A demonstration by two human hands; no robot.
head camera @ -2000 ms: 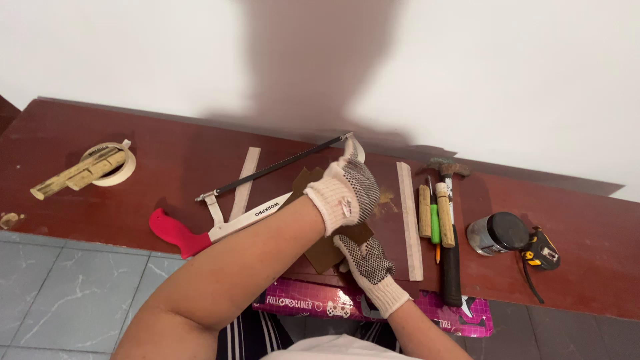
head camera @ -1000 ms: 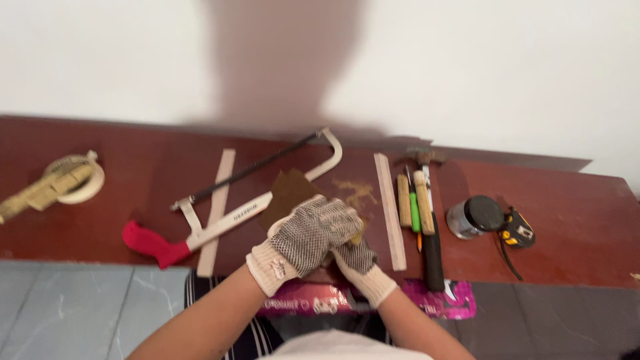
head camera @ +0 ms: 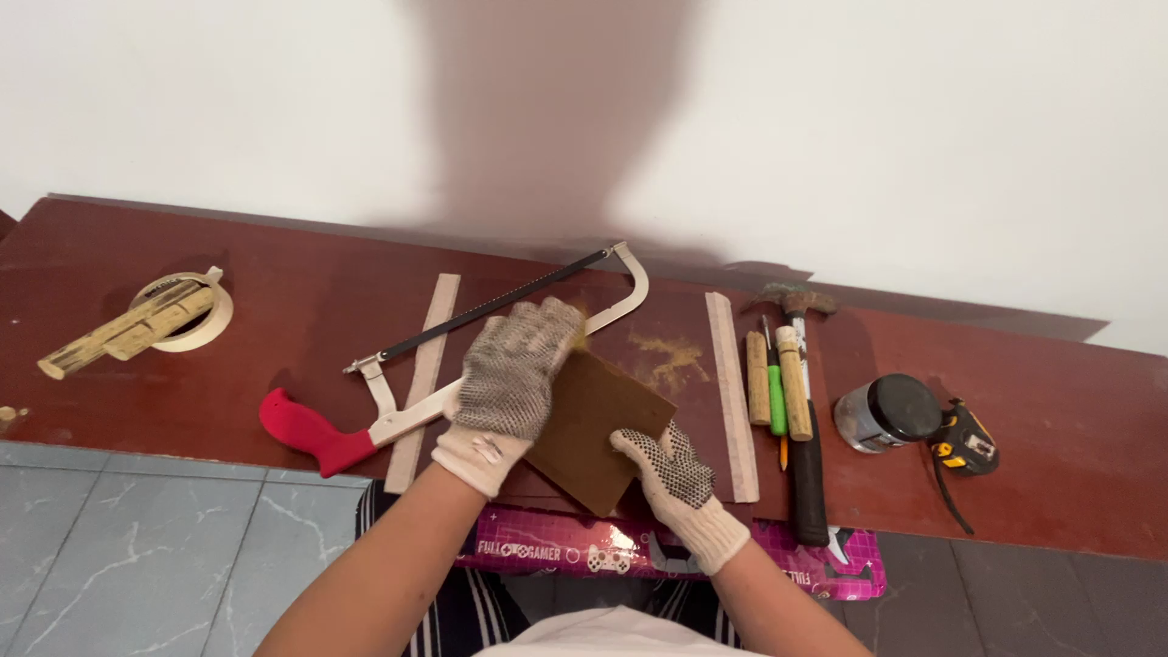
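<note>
A brown sheet, apparently sandpaper point(head camera: 602, 424), lies tilted between my gloved hands. My right hand point(head camera: 675, 470) grips its right edge between thumb and fingers. My left hand point(head camera: 516, 374) lies palm down with extended fingers over its upper left edge; whether it holds anything underneath cannot be told. Just past those fingertips is some yellowish dust, and more sawdust point(head camera: 671, 359) is scattered to the right. Partly under my left hand runs a hacksaw point(head camera: 411, 418) with a red handle and a black blade. Pale strips, one on the left point(head camera: 424, 392) and one on the right point(head camera: 733, 401), flank the work area.
At left, cut bamboo pieces point(head camera: 137, 328) rest on a masking tape roll point(head camera: 212, 324). To the right lie bamboo pieces point(head camera: 794, 383), a green-handled tool point(head camera: 776, 401), a pencil point(head camera: 783, 453), a claw hammer point(head camera: 807, 474), a black-lidded jar point(head camera: 885, 412) and a tape measure point(head camera: 967, 441). A wall stands behind the bench point(head camera: 1031, 383).
My hands, which overlapped one second ago, are now apart, with my left hand farther left over the hacksaw frame. More of the brown sheet shows between them.
</note>
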